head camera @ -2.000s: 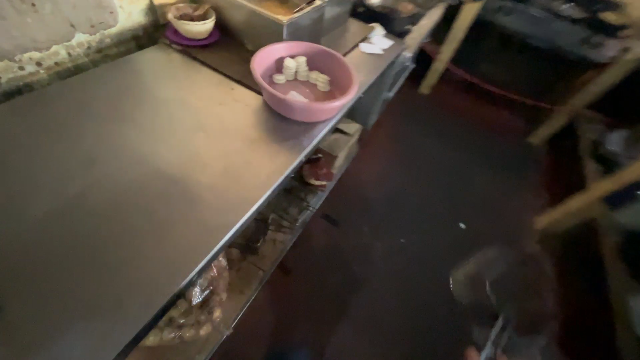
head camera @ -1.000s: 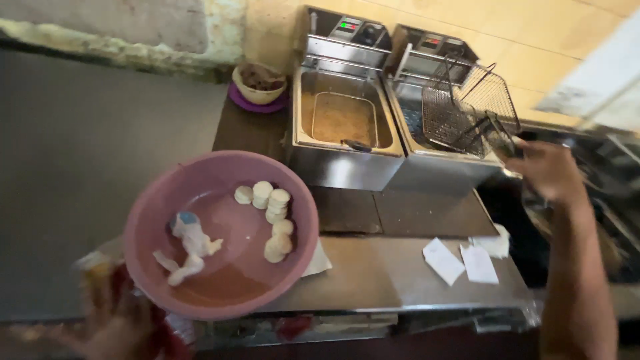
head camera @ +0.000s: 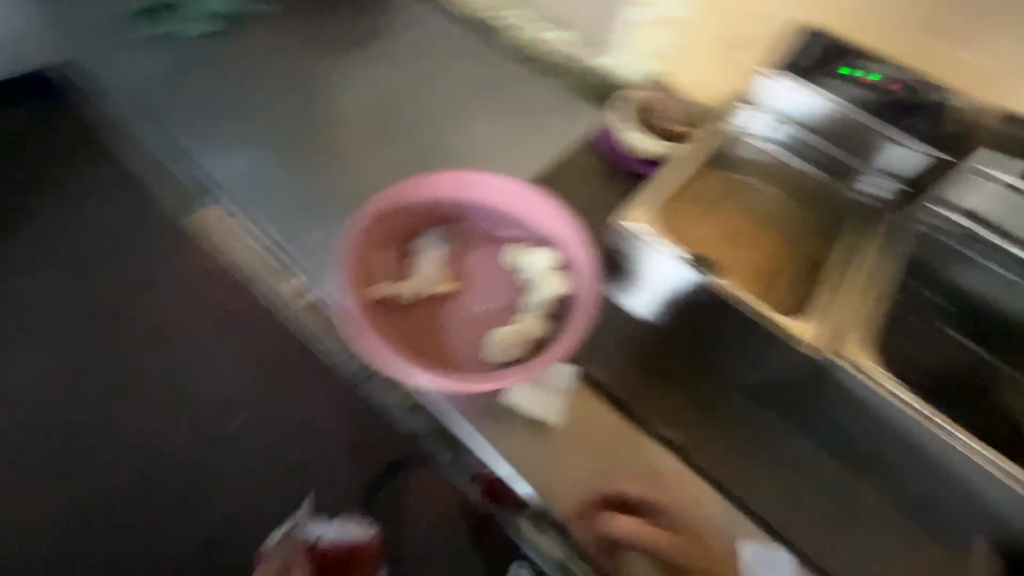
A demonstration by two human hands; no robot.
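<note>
Motion blurs the whole view. At the bottom edge, my left hand (head camera: 280, 556) holds a red object (head camera: 348, 546) with a whitish top; its kind is unclear. My right hand (head camera: 644, 528) is over the metal counter's front strip, fingers curled; whether it holds anything cannot be told. Up and left of it, a pink plastic basin (head camera: 472, 384) rests near the counter edge. Inside are pale round pieces (head camera: 532, 296), partly stacked, along the right side, and a crumpled whitish plastic bag or wrap (head camera: 428, 264) on the left.
Two steel deep fryers stand at right, the nearer (head camera: 788, 316) with brownish oil. A small bowl (head camera: 632, 120) on a purple base sits behind the basin. White paper (head camera: 544, 396) lies by the basin, and another white piece (head camera: 768, 558) near my right hand. The counter edge (head camera: 480, 452) runs diagonally.
The view has swung strongly. My right hand, earlier at a wire fry basket over the farther fryer, is now over the counter's front strip. The basket is out of view.
</note>
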